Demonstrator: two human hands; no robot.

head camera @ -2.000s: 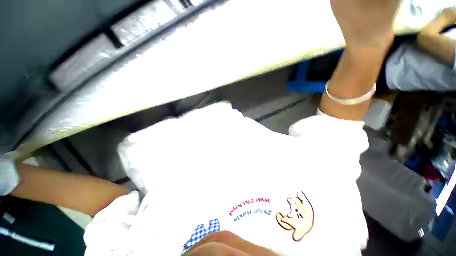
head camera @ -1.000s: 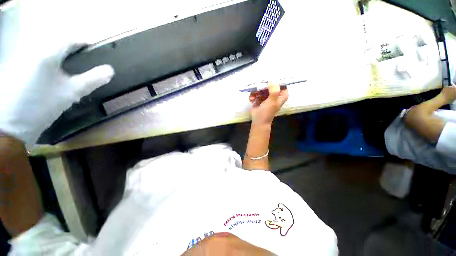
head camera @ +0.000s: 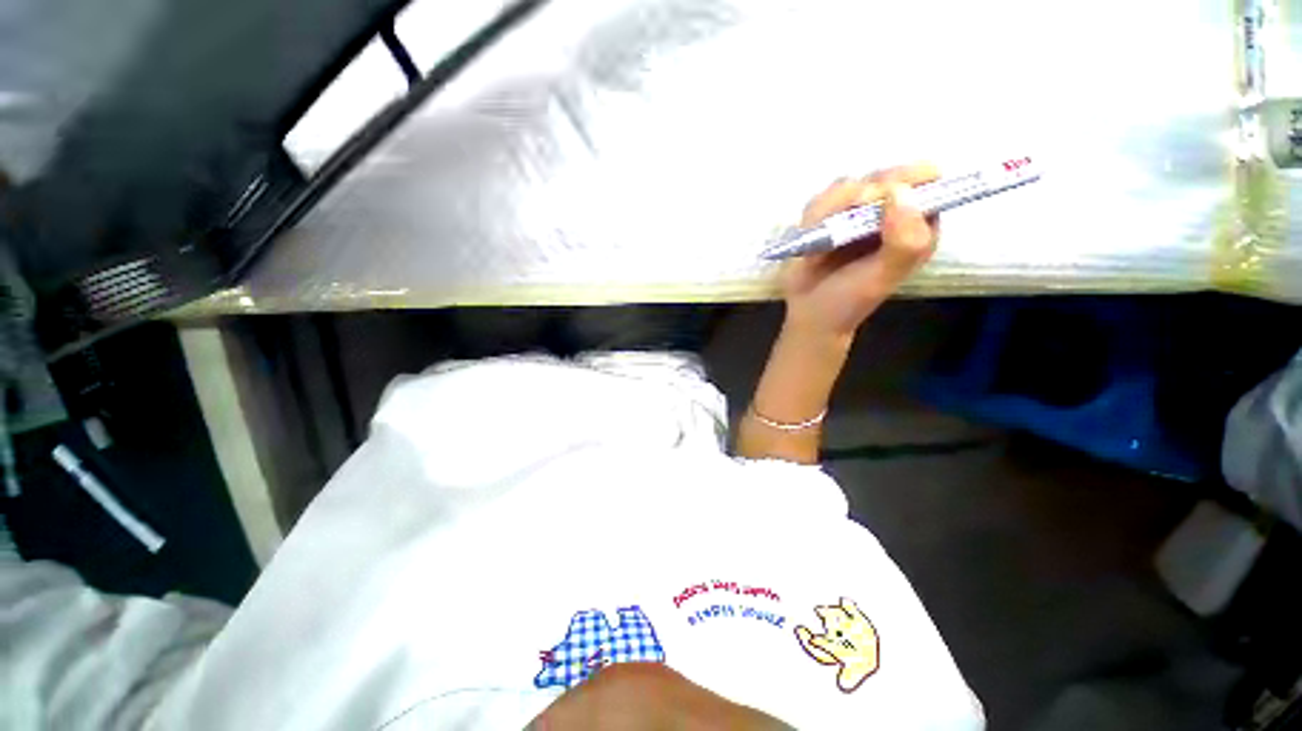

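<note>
My right hand (head camera: 864,257) is bare, with a thin bracelet at the wrist, and is closed around a white and silver paint marker (head camera: 985,183). The marker's grey tip points left, above the bench's front edge. The dark metal chassis (head camera: 172,143) is at the upper left, tilted and cut off by the frame edge. One rectangular opening and a slotted end (head camera: 122,286) show on it. My left hand is not visible; only its white sleeve (head camera: 86,628) shows at the lower left.
Shiny clear padding (head camera: 571,143) covers the bench, with a taped seam at the right. A slim white stick (head camera: 107,497) lies on a dark surface at the left. A blue stool-like object (head camera: 1071,400) is below the bench. Another person's sleeve (head camera: 1271,443) is at the right edge.
The view has shifted. The chassis now shows at the upper left, at a steeper angle, with its slotted end at the left. My gloved left hand has left the picture. My right hand still holds the marker.
</note>
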